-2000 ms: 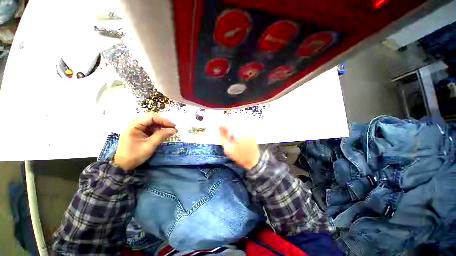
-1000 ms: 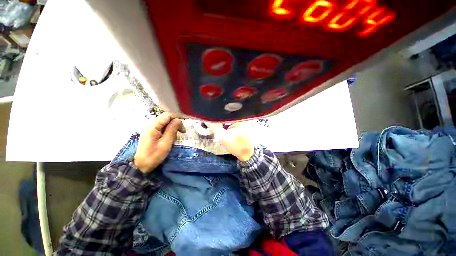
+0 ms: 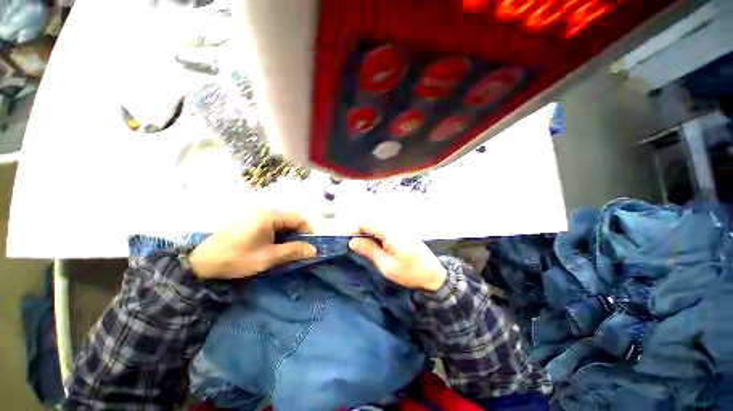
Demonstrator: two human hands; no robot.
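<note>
A blue denim garment (image 3: pixel 321 353) lies across the lap, its waistband (image 3: pixel 331 246) at the table's front edge. My left hand (image 3: pixel 251 246) pinches the waistband between thumb and fingers. My right hand (image 3: pixel 402 255) pinches it a short way to the right. The red-fronted white machine head (image 3: pixel 289 88) hangs above and beyond both hands. A small dark round part (image 3: pixel 329 193) shows on the table between the hands and the machine. Brassy pieces (image 3: pixel 273 172) lie left of it and small bluish pieces (image 3: pixel 414 186) lie right of it.
The white table (image 3: pixel 88 185) has dark curved snips with an orange-yellow spot (image 3: pixel 153 119) at left, beside a pale round dish (image 3: pixel 199 154). Clear bags or glittery pieces (image 3: pixel 229 120) lie behind the brassy pile. A heap of denim (image 3: pixel 643 297) is at right. A pale bin rim (image 3: pixel 62 329) is at lower left.
Both hands have come back from under the machine to the table's front edge. They now grip the waistband, which is bunched between them. The machine's view has shifted, showing more of the piles.
</note>
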